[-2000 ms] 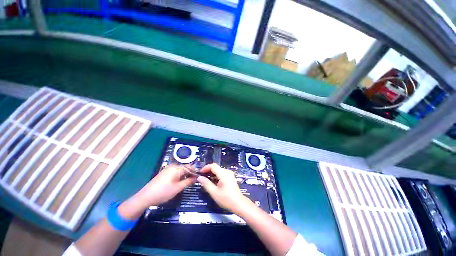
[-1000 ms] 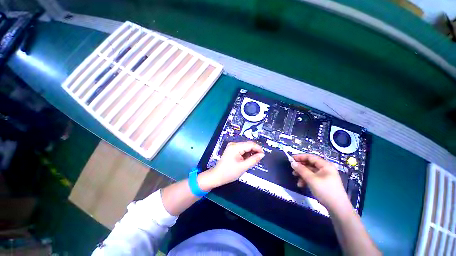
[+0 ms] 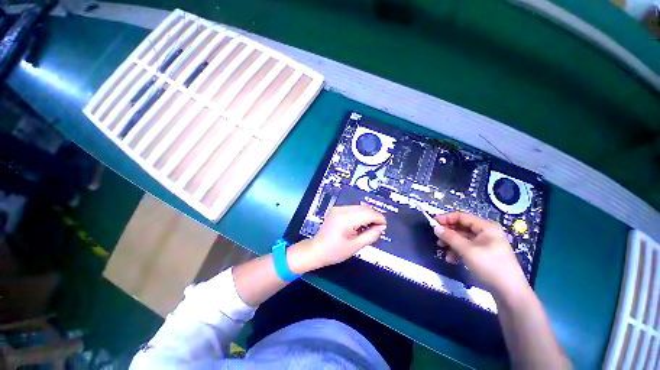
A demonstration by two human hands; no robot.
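Note:
The open laptop (image 3: 405, 238) lies on the green bench mat with its innards facing up. Its two fans show at the upper left (image 3: 370, 145) and upper right (image 3: 509, 191). My right hand (image 3: 474, 244) holds thin silver tweezers (image 3: 427, 213), their tip over the upper edge of the black battery (image 3: 402, 222). My left hand (image 3: 352, 233) is over the battery's left part, fingers curled with thumb and fingertips close together; whether it holds anything is not visible. A blue band is on the left wrist. A yellow spot (image 3: 519, 226) shows below the right fan.
A cream-white slotted tray (image 3: 239, 130) with several dark strips lies left of the laptop. Another slotted tray (image 3: 638, 311) is cut off at the right edge. A grey-white rail (image 3: 427, 119) runs behind the laptop. A cardboard box (image 3: 163, 253) stands below the bench edge. Dark items lie far left.
The view has swung left and down since the first frame. My hands, together over the laptop then, are apart. Since one second ago they have barely moved; the tweezers stay in my right hand.

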